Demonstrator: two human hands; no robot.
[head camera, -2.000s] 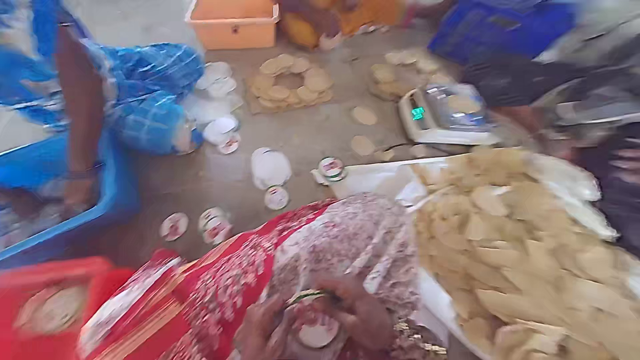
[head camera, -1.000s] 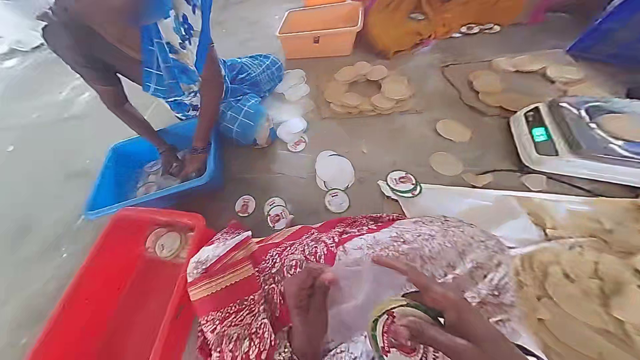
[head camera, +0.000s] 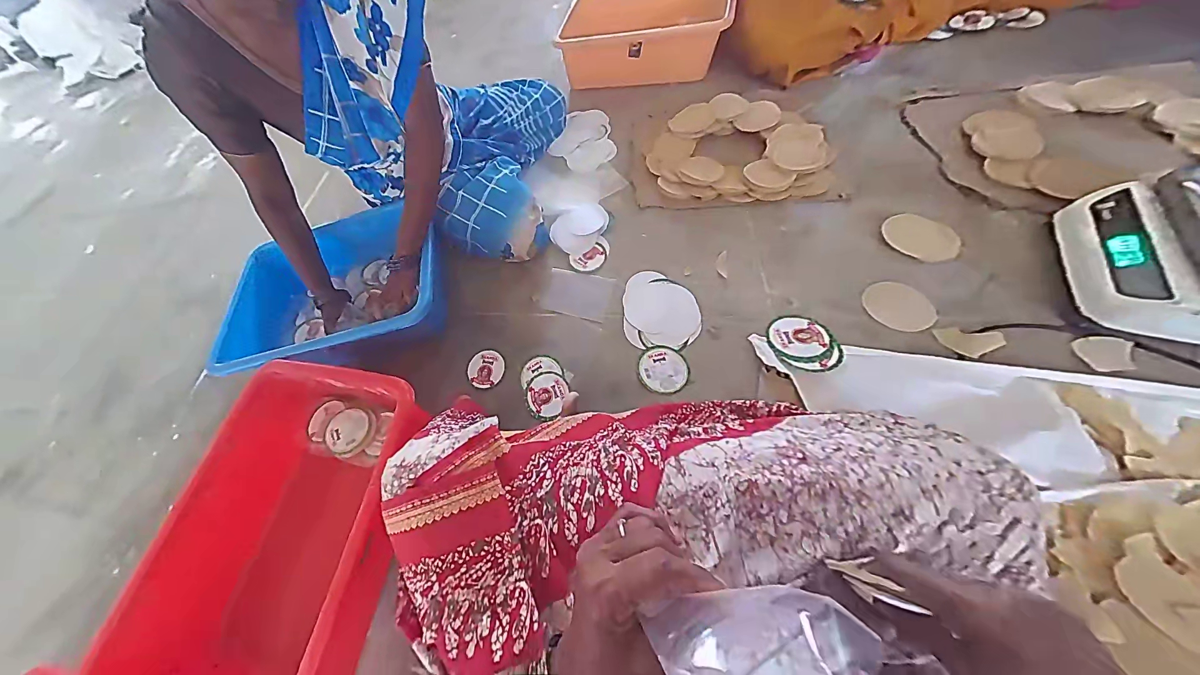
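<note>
My left hand (head camera: 633, 581), a ring on one finger, grips the edge of a clear plastic bag (head camera: 769, 633) low in the view, over my lap. Against the bag's other side is my right hand (head camera: 947, 609), with thin pale discs seen edge-on (head camera: 877, 586) between its fingers. The bag's lower part is cut off by the frame. Beyond my patterned red and white cloth (head camera: 750, 478) lie round printed labels (head camera: 663, 369) and a pile of white paper discs (head camera: 662, 309). More printed labels (head camera: 804, 341) rest on the corner of a white sheet.
A red plastic tub (head camera: 291, 534) holds a few packed discs. At the upper left a person's hands reach into a blue tub (head camera: 323, 291). Flat tan discs (head camera: 741, 150) form a ring near an orange crate (head camera: 642, 47). A digital scale (head camera: 1134, 253) and a heap of tan discs (head camera: 1139, 572) are right.
The printed label that was at my right hand one second ago is no longer visible there. Both hands are now lower in the view, around the clear bag.
</note>
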